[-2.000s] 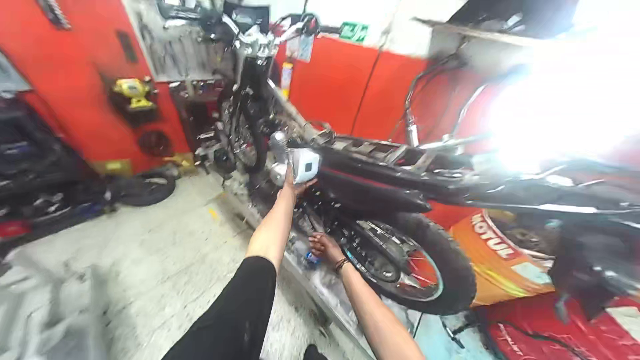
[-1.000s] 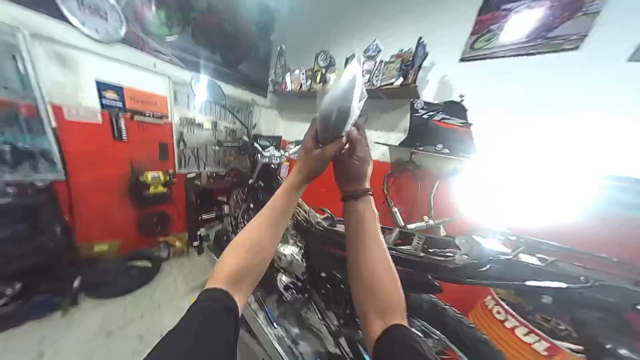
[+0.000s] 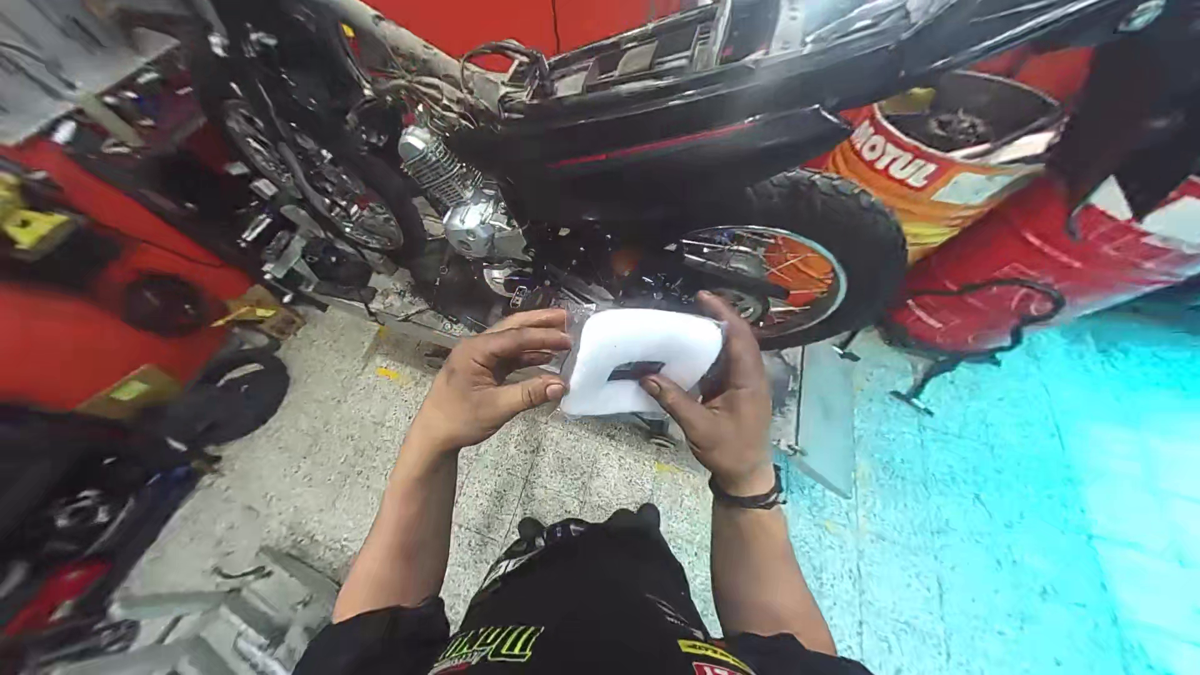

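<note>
A white rounded-square pad with a dark rectangular opening (image 3: pixel 605 337), wrapped in clear plastic, lies between my two hands. My left hand (image 3: pixel 487 380) pinches its left edge between thumb and fingers. Around the right edge curls my right hand (image 3: pixel 727 403), its thumb on the front by the opening. A dark bracelet circles my right wrist. Just beyond the pad stands a partly stripped motorcycle (image 3: pixel 647 150), with its silver engine (image 3: pixel 478 225) and rear wheel (image 3: pixel 867 253) showing.
An orange drum (image 3: pixel 919 178) and a red drum (image 3: pixel 1012 272) stand at the right. A loose tire (image 3: pixel 248 398) lies on the tiled floor at the left. Grey metal parts (image 3: pixel 234 614) occupy the lower left. A yellow tool (image 3: pixel 33 220) hangs on the red wall.
Two seconds ago only my left hand held the white item; one second ago both hands held it raised. Now both hold it lower, before the motorcycle. The view has swung down.
</note>
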